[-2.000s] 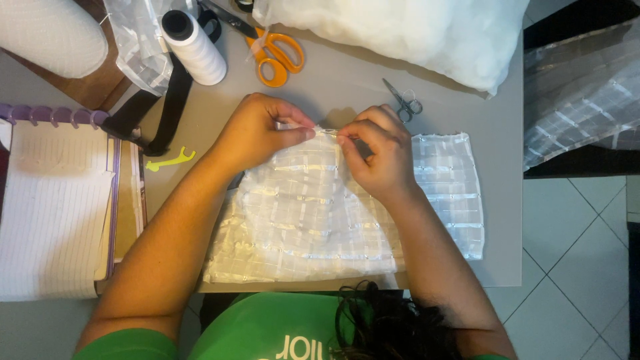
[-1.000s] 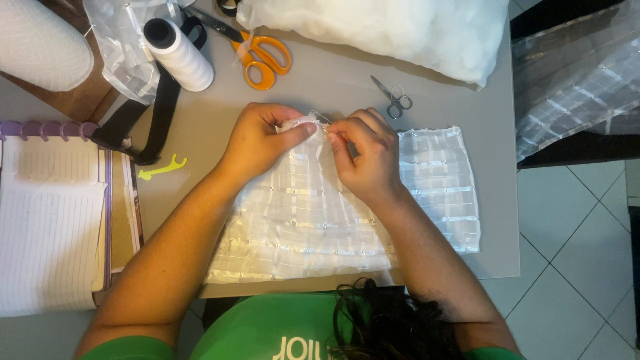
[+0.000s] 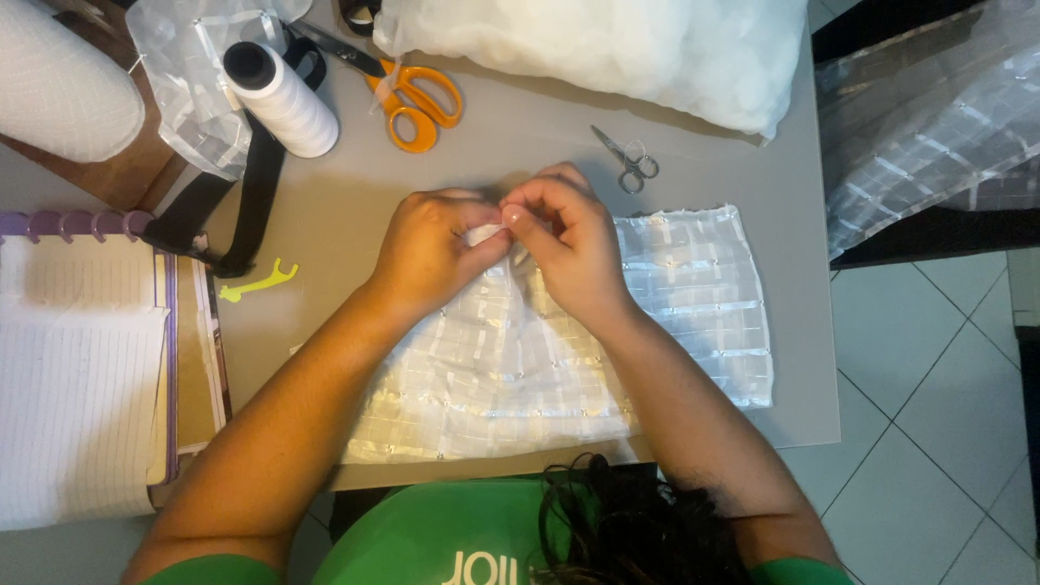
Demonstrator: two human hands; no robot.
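A sheer white fabric piece with shiny checked stripes (image 3: 504,382) lies over the table's front part, its upper edge gathered up at the middle. My left hand (image 3: 439,248) pinches that edge between thumb and fingers. Close against it, my right hand (image 3: 565,244) has thumb and index finger pressed together at the same spot on the fabric. Whether a needle is between these fingertips cannot be seen. Small metal scissors (image 3: 630,166) lie just beyond my right hand, and orange-handled scissors (image 3: 414,106) lie farther back to the left.
A cone of white thread (image 3: 288,110) rests on a black strap (image 3: 260,187) at the back left. A ring-bound notebook (image 3: 73,390) and a yellow-green plastic piece (image 3: 260,280) are at the left. A stuffed white bag (image 3: 617,49) fills the back; sheer fabric (image 3: 934,130) hangs at the right.
One second ago a thin needle-like thing showed at my right fingertips; now it cannot be made out. Both hands remain together at the fabric's upper edge.
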